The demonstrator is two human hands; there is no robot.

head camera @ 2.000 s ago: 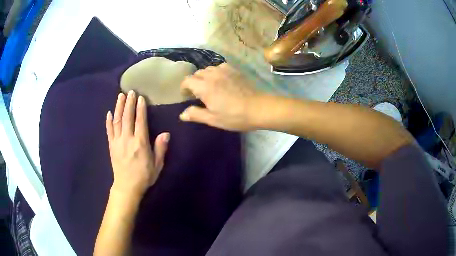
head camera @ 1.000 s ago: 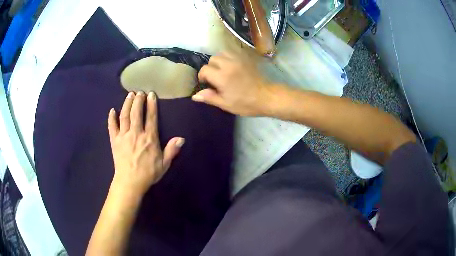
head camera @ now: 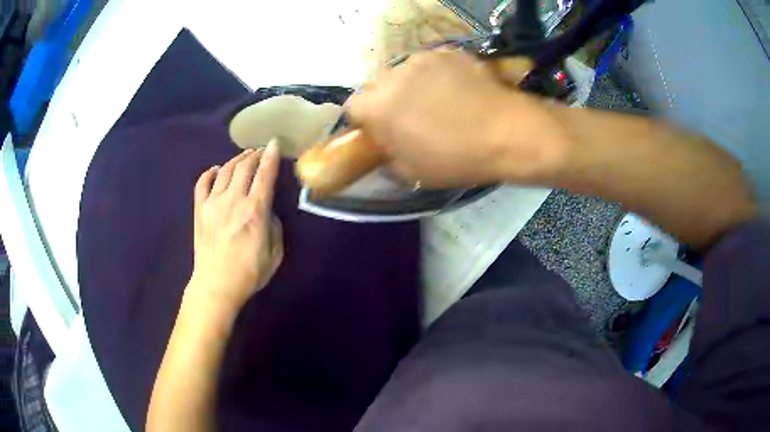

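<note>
The dark purple garment (head camera: 160, 253) lies spread over the white board. Its oval opening shows a beige-grey surface (head camera: 283, 122), with a strip of dark lining (head camera: 304, 90) along the far edge. My right hand (head camera: 456, 118), slightly blurred, grips the orange-brown handle of the steam iron (head camera: 380, 202). The iron's pointed front is at the right end of the opening, over the dark cloth. My left hand (head camera: 236, 228) lies on the garment, fingertips at the near edge of the opening, with nothing seen held in it.
The white board cover (head camera: 287, 42) is scorched brown at the top. A metal iron rest (head camera: 481, 13) is partly visible behind the iron. Right of the board are speckled floor (head camera: 574, 245), a round white base (head camera: 642, 257) and a pale grey panel (head camera: 701, 76). A white rail (head camera: 34, 245) runs at left.
My right hand has left the opening's edge, taken hold of the iron and brought it over the garment. My left hand stays near the opening, its fingers closer together.
</note>
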